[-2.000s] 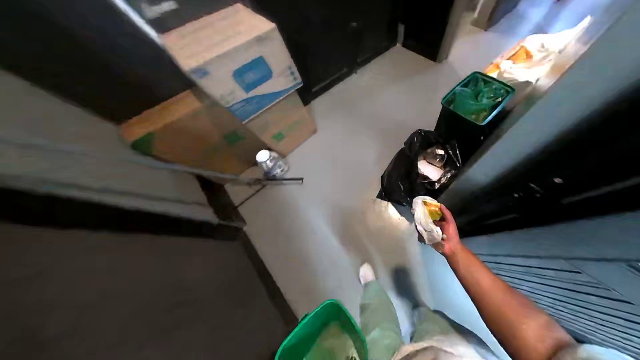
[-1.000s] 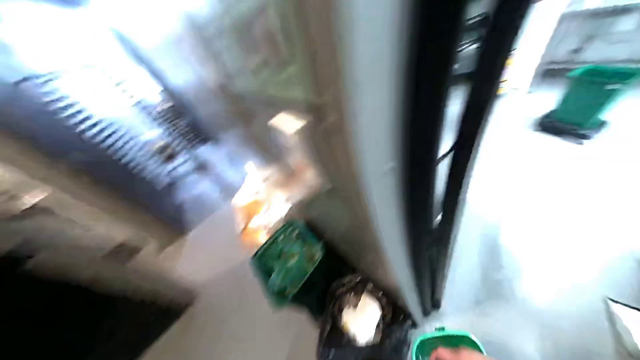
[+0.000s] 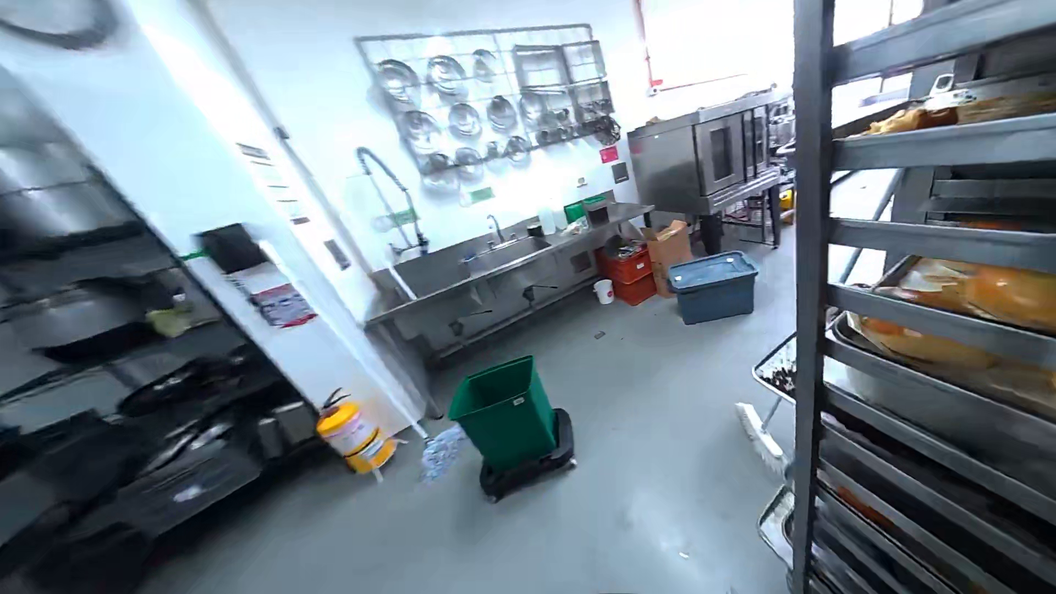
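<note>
Neither my left hand nor my right hand shows in the head view, so what they hold cannot be seen. Ahead on the grey floor, a green plastic bin [image 3: 505, 412] stands on a black wheeled dolly [image 3: 528, 466]; its top is uncovered. A mop head [image 3: 443, 452] lies on the floor just left of it. A yellow bucket [image 3: 355, 436] is beside the wall further left. On the right, close by, a tall metal sheet-pan rack [image 3: 813, 297] holds trays with wrapped food.
A steel sink counter [image 3: 503, 257] runs along the back wall under hanging pans. A lidded grey-blue tote [image 3: 716, 289], red crates [image 3: 629, 268] and a cardboard box [image 3: 670, 252] stand near an oven [image 3: 709, 157]. A white broom head [image 3: 763, 441] lies by the rack; dark shelves [image 3: 165, 396] line the left.
The view has swung a lot, from the hallway past the doorway into the kitchen. My right hand, which held a white bag with something yellow two seconds ago, has left the view.
</note>
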